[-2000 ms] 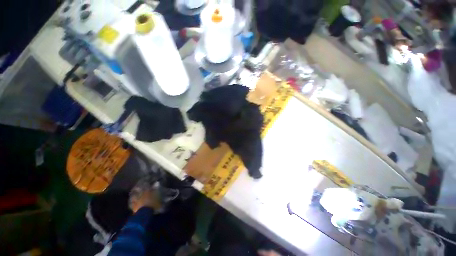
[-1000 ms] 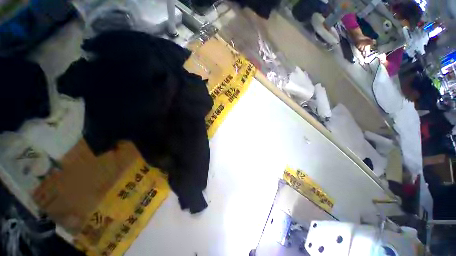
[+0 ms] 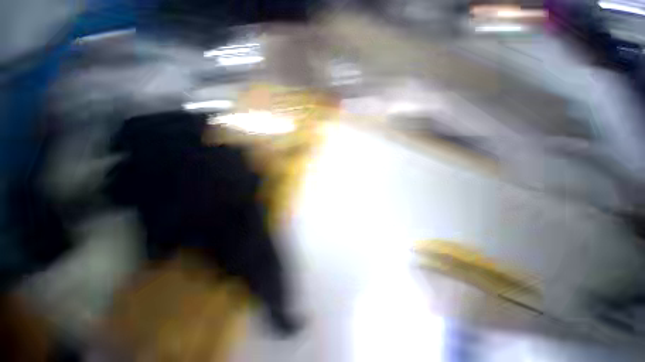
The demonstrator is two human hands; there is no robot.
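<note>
The frame is strongly blurred. A heap of black cloth (image 3: 205, 191) lies at the left of the white table (image 3: 361, 191), with one narrow end pointing down towards the lower middle. It lies partly over brown cardboard (image 3: 177, 304) with yellow printed tape. No hand of mine can be made out. Whether a hand is hidden in the blur cannot be told.
A strip of yellow tape (image 3: 474, 265) crosses the right of the table. Blurred blue and white shapes, unclear, fill the upper left. Pale blurred material lies beyond the table's far edge (image 3: 438, 145).
My left hand, low at the left two seconds ago, no longer shows. The view has moved closer to the black cloth, then shifted slightly and blurred. The cloth appears to lie in the same place.
</note>
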